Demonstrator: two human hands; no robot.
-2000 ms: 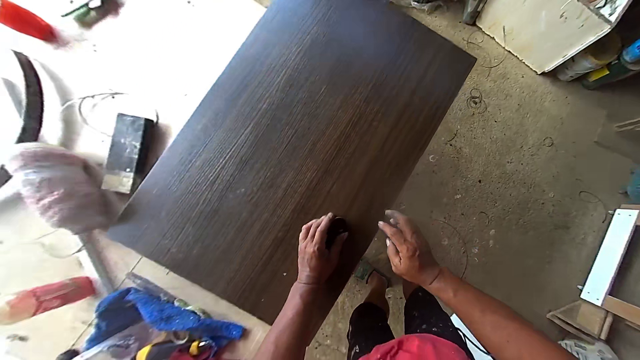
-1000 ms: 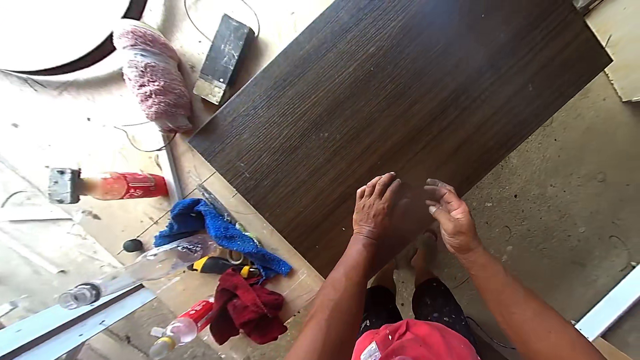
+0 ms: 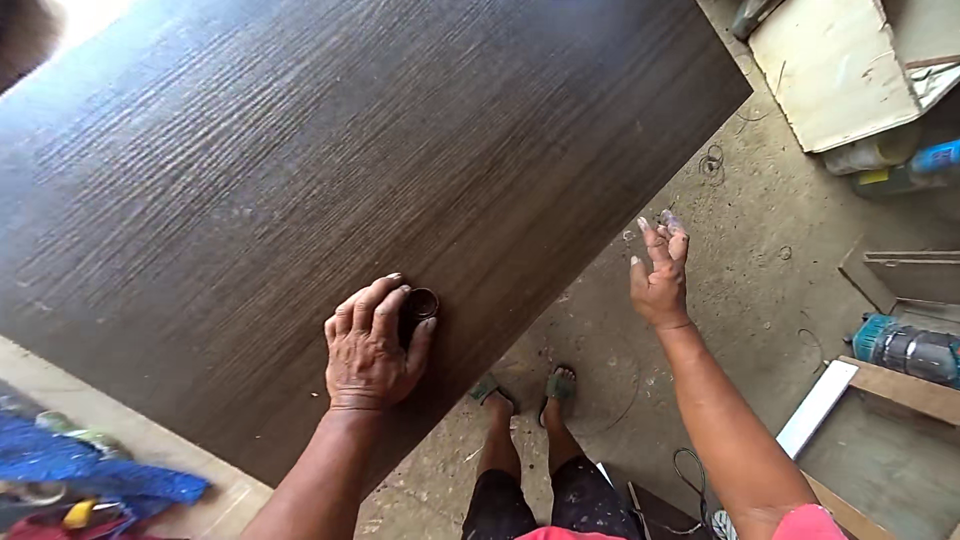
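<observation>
A large dark wood-grain board [image 3: 360, 172] lies across the work surface. Near its front edge, my left hand [image 3: 375, 337] rests with its fingers curled around a small dark round object [image 3: 423, 303], which shows a hollow or ringed top; its exact kind is unclear. My right hand [image 3: 661, 270] is raised off the board's right edge, above the floor, fingers apart and holding nothing.
A blue cloth [image 3: 97, 461] and a dark red cloth [image 3: 90, 525] lie at lower left. Right of the concrete floor [image 3: 720, 247] are a pale panel [image 3: 832, 67], a teal power tool [image 3: 911, 349] and a wooden frame [image 3: 900, 390]. A cable [image 3: 694, 480] runs near my feet.
My right hand has moved right, away from the board's edge and from my left hand. The dark round object was also at my left hand two seconds ago. The view has shifted.
</observation>
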